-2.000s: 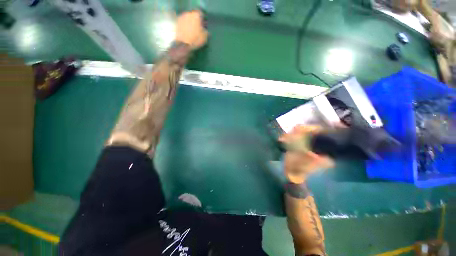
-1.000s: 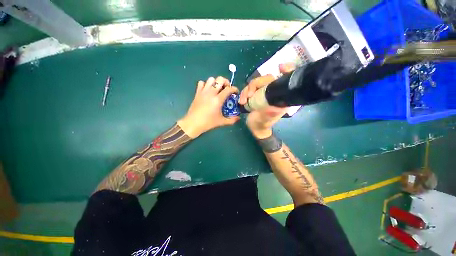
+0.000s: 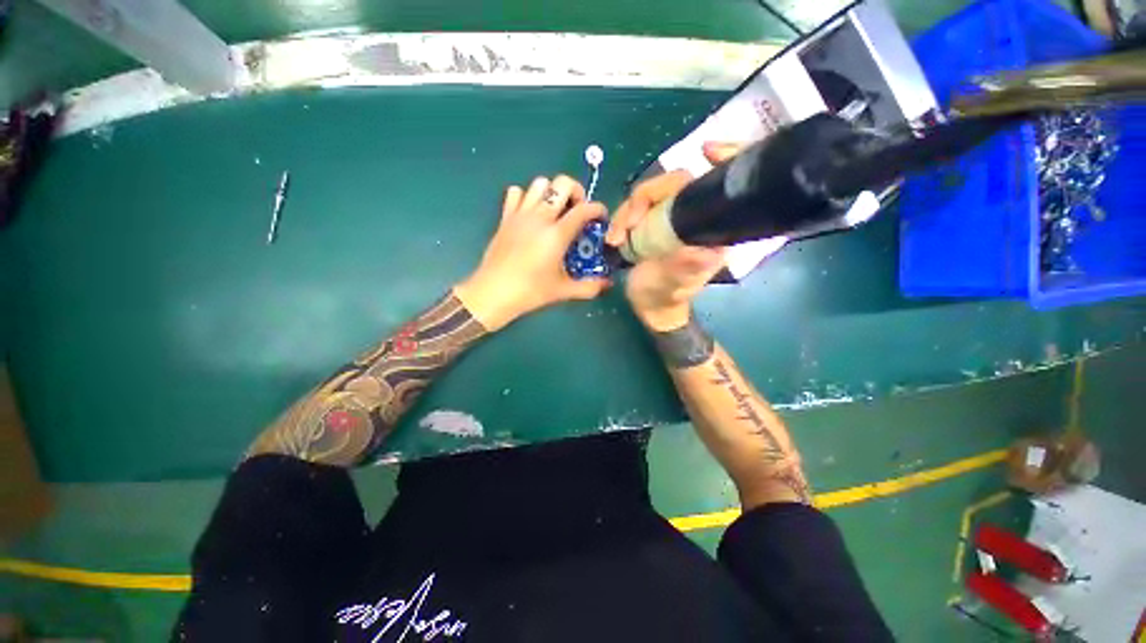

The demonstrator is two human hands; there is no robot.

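Observation:
A round blue-and-black unit point(image 3: 587, 250) lies on the green bench. My left hand point(image 3: 543, 249) holds it from the left, fingers behind and thumb in front. A thin pale lead with a small white disc point(image 3: 594, 156) runs from behind it. My right hand point(image 3: 666, 245) grips the pale nose of a thick black electric screwdriver point(image 3: 767, 189). The driver is tilted, its tip at the unit's right side. The exact contact point and any screw are too small to tell.
The white-grey screw feeder point(image 3: 892, 63) stands behind the driver. A blue parts bin point(image 3: 968, 251) with small shiny parts is at the right. A thin pen-like stick point(image 3: 278, 207) lies at the left. A white divider strip point(image 3: 503, 58) crosses the bench behind, by a metal support point(image 3: 151, 38).
Since the earliest frame, my left hand has come back from the far bench and now holds a unit, with the driver brought to it. Over the last second both hands barely moved.

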